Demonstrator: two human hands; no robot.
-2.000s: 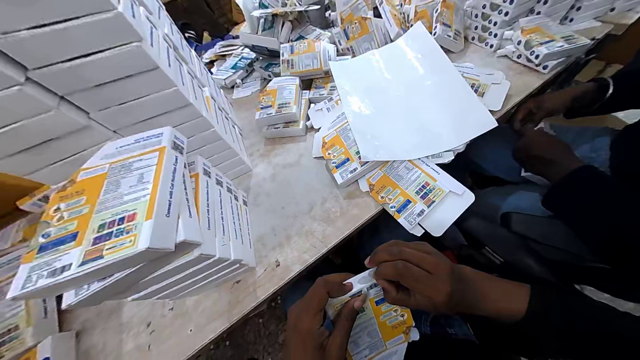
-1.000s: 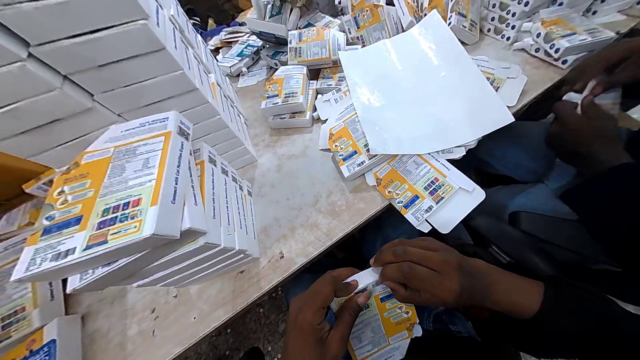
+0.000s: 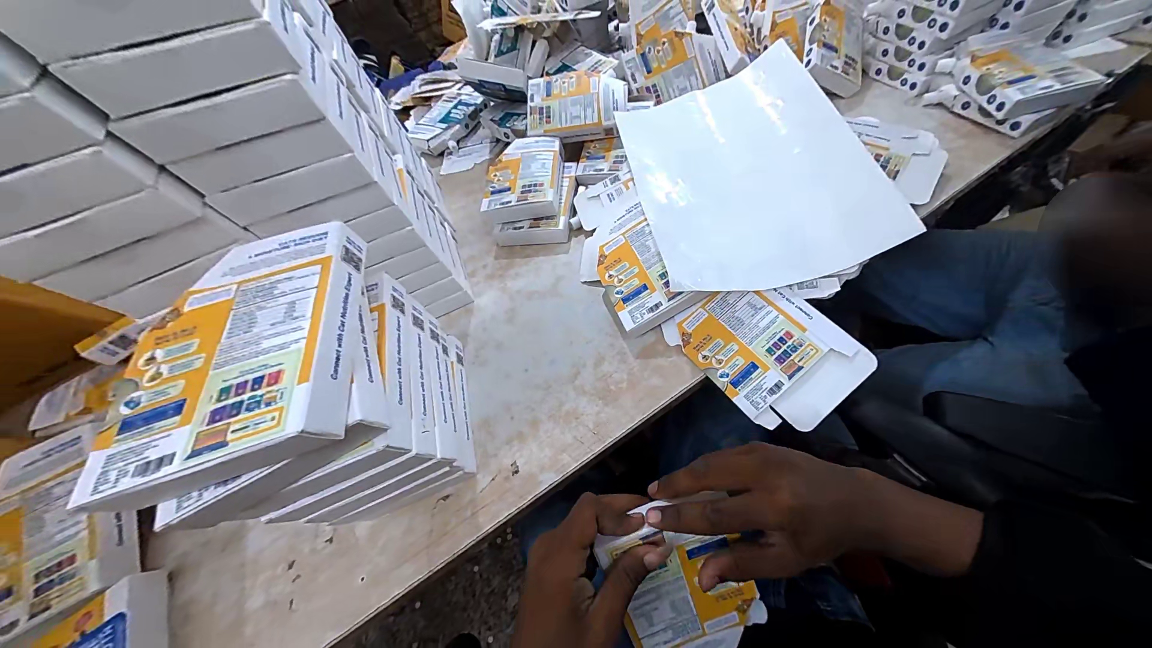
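Observation:
Below the table edge, my left hand (image 3: 589, 571) and my right hand (image 3: 774, 513) both grip one yellow and white printed carton (image 3: 684, 594). Fingers of both hands press at its upper end, around a white flap; the fingers hide part of that end. Above my hands, a flat printed carton (image 3: 756, 351) with an open white flap overhangs the table edge. A glossy white sheet (image 3: 765, 171) lies over further flat cartons. To the left, a leaning row of filled-out cartons (image 3: 225, 360) stands on the table.
A tall stack of white cartons (image 3: 225, 117) rises at the left of the table (image 3: 540, 360). Loose cartons (image 3: 576, 103) are heaped at the back, with stacked cartons (image 3: 1026, 81) at the far right. Another person's jeans-clad leg (image 3: 972, 306) is beside the table at right.
Both hands stay on the carton, with only small finger movements at its upper end. The other person's hands, seen at the right in both earlier frames, can no longer be made out.

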